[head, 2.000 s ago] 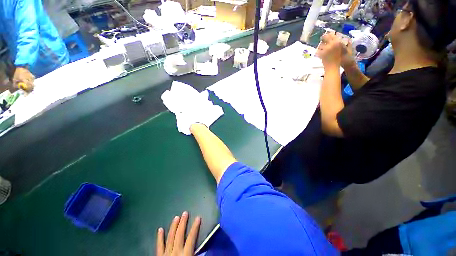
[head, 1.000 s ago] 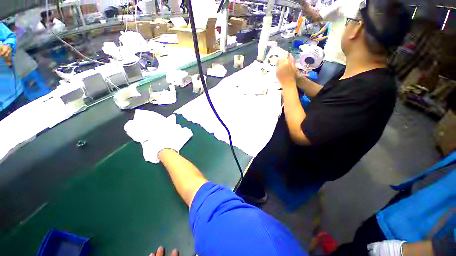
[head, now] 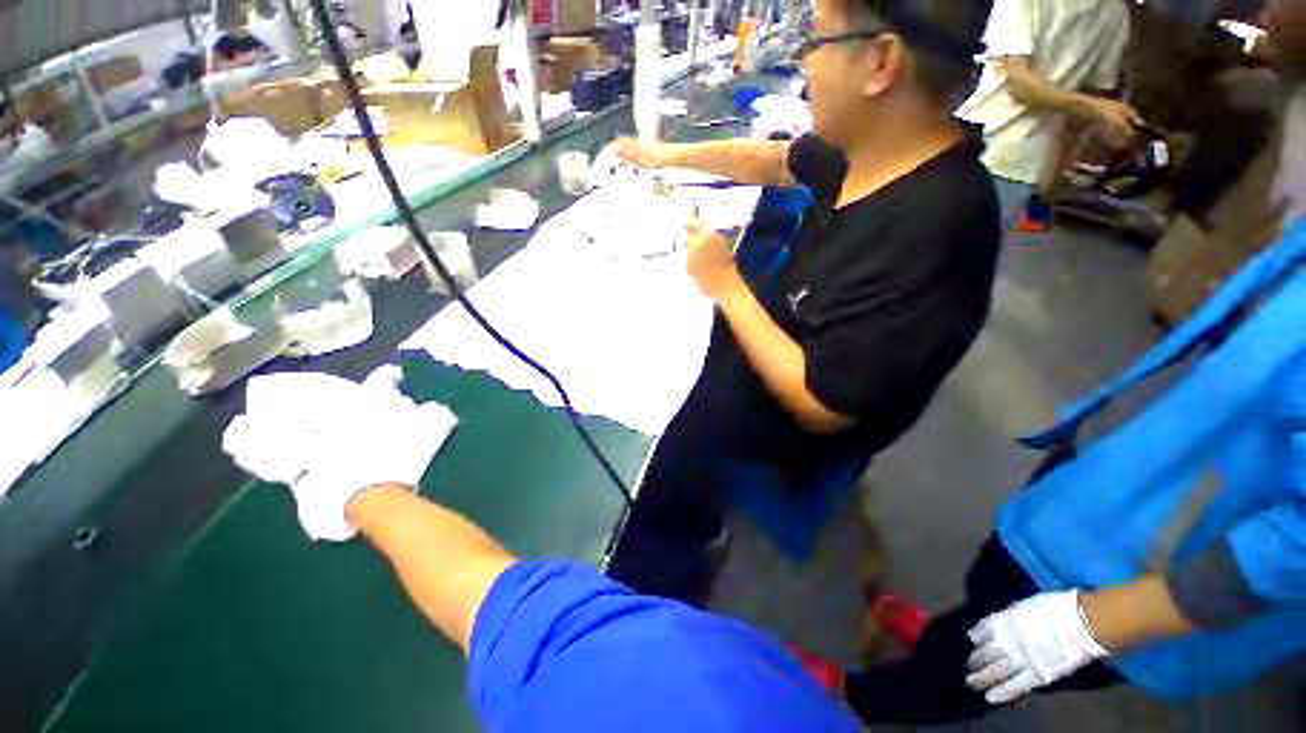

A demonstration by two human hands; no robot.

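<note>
My right hand (head: 337, 487), in a white glove, is on a bunched white cloth (head: 322, 415) where the green bench top (head: 186, 609) meets the dark belt. The glove and cloth blend, so single fingers are hard to tell apart. My bare forearm and blue sleeve reach in from the bottom. My left hand is out of the picture. White plastic parts (head: 327, 318) stand on the belt beyond the cloth. A tiny loose part (head: 86, 537) lies on the belt at the left.
A black cord (head: 430, 251) hangs across the view. A white sheet (head: 580, 315) covers the neighbouring bench, where a person in black (head: 888, 272) handles parts. A person in light blue, with a gloved hand (head: 1034, 644), is close at the right. Cartons (head: 444, 115) stand beyond the belt.
The view has swung right, so the bench things sit further left. My left hand and the blue bin have left the picture. The neighbour's hands have moved apart. The right hand stays on the cloth.
</note>
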